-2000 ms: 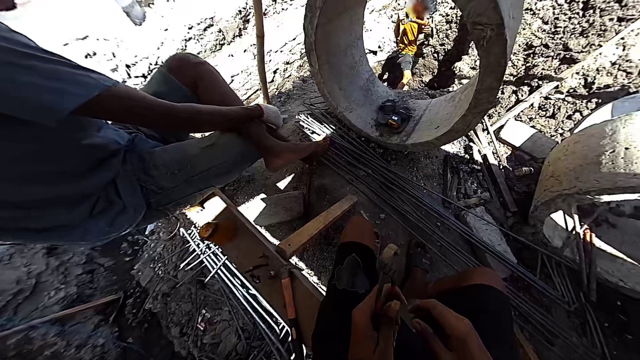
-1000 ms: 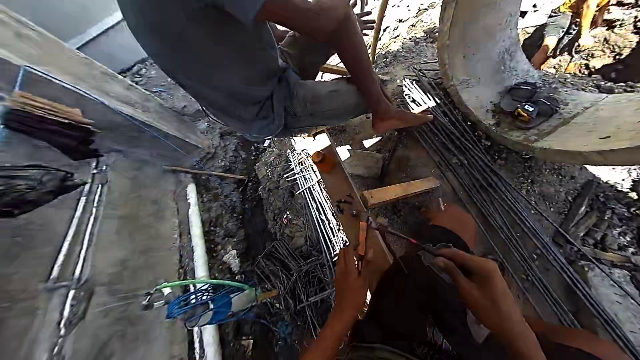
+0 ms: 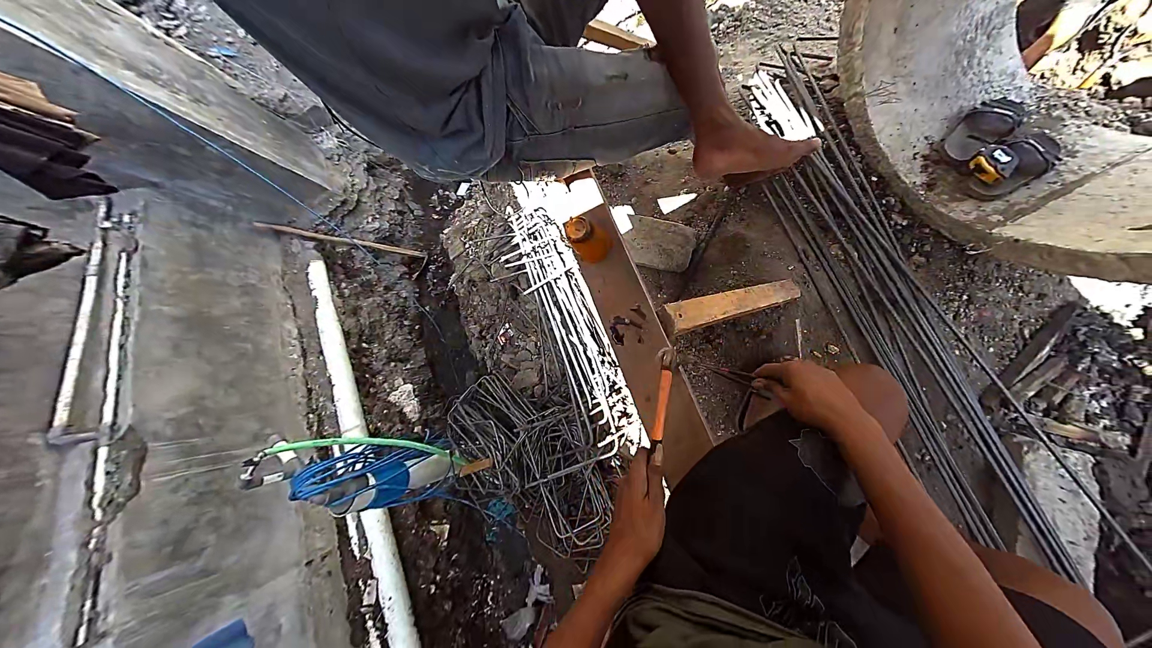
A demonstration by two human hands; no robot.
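Observation:
My left hand [image 3: 641,508] closes around the lower end of an orange-handled hand tool [image 3: 662,400], whose small metal head points up along a brown wooden board [image 3: 621,297]. Over my bent knee, my right hand [image 3: 810,391] grips a slim dark tool with red parts [image 3: 733,373], perhaps pliers; the fingers partly hide it. Small dark pieces [image 3: 627,324] lie on the board, and an orange-brown container [image 3: 587,239] stands farther up it. Left of the board are sunlit steel bars with bent ends [image 3: 567,306] and a heap of bent steel stirrups [image 3: 535,450].
Another person's bare foot [image 3: 751,153] rests by long rebar [image 3: 886,261] on the right. A concrete ring [image 3: 936,211] holds sandals [image 3: 1017,162]. A wood block [image 3: 733,306] adjoins the board. White pipe [image 3: 360,459] and blue cord [image 3: 337,472] lie left.
The view has swung left. My left hand has left the spot beside my right hand in front of my knees and taken hold of the orange-handled tool, which lay on the board earlier.

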